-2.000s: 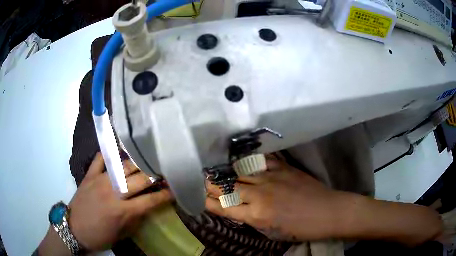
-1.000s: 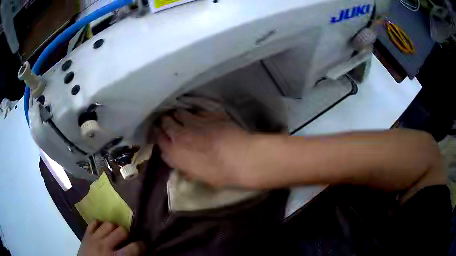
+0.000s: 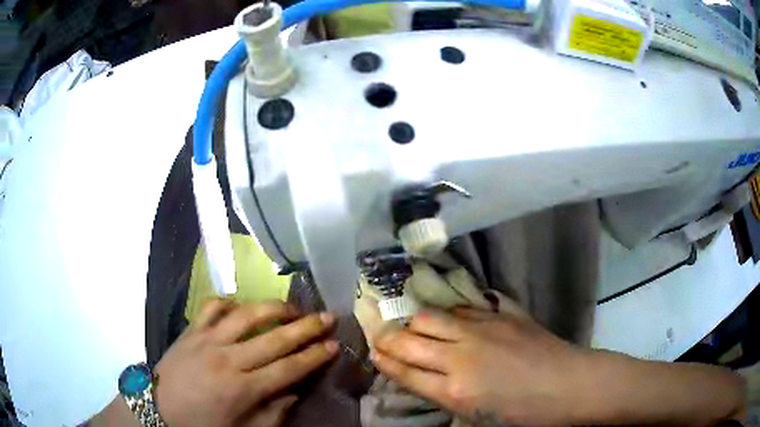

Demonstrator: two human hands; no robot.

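Observation:
My left hand (image 3: 250,359) lies flat with its fingers on the dark brown panel (image 3: 171,250) and the lower edge of the olive-green piece (image 3: 242,268), left of the needle area. My right hand (image 3: 450,359) rests on bunched taupe cloth (image 3: 537,267), its fingertips on the cloth's edge just below the tension knobs. A strip of beige cloth (image 3: 367,310) shows between the hands. The sewing machine head (image 3: 517,125) covers the cloth behind; the presser foot and needle are hidden behind the lever cover (image 3: 321,225).
A blue air hose (image 3: 218,92) curves over the head, its white end (image 3: 214,225) hanging at the left. A cream thread post (image 3: 268,50) and a yellow-labelled box (image 3: 604,33) stand on top. White cloth (image 3: 67,79) lies at the far left.
The view has swung back to the left. My right hand has come from under the machine arm to the front of the knobs. The olive-green piece now lies further back, beside the head.

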